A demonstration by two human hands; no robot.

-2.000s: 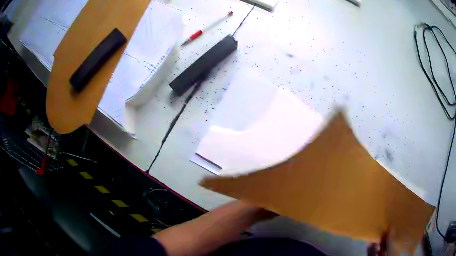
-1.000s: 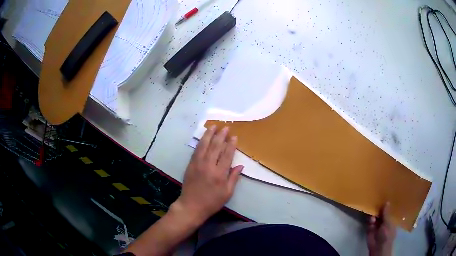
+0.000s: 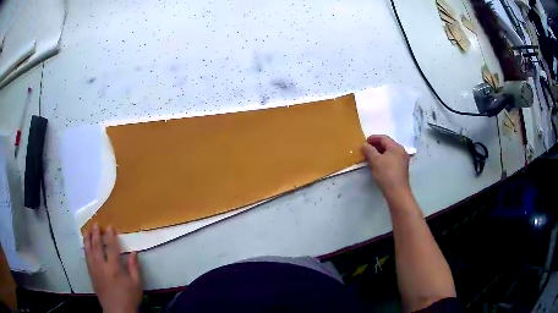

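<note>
The tan card pattern (image 3: 238,162) lies flat on the white fabric plies (image 3: 382,113), which show past its edges. My left hand (image 3: 112,266) rests with fingers apart on the card's lower left corner. My right hand (image 3: 388,160) pinches the card's lower right corner between thumb and fingers. A bluish-white paper sheet (image 3: 82,162) shows at the left end of the stack.
A black bar weight (image 3: 35,162) and a red-and-white pen (image 3: 21,128) lie at the left. Shears (image 3: 462,143), a metal device (image 3: 502,98) with a black cord (image 3: 422,76), and brown tags (image 3: 453,27) lie at the right. Folded white fabric (image 3: 30,36) is at the upper left.
The view has swung to the right. The card, earlier lifted, now lies on the white plies. My left hand stays at its left corner, and my right hand is at its right corner.
</note>
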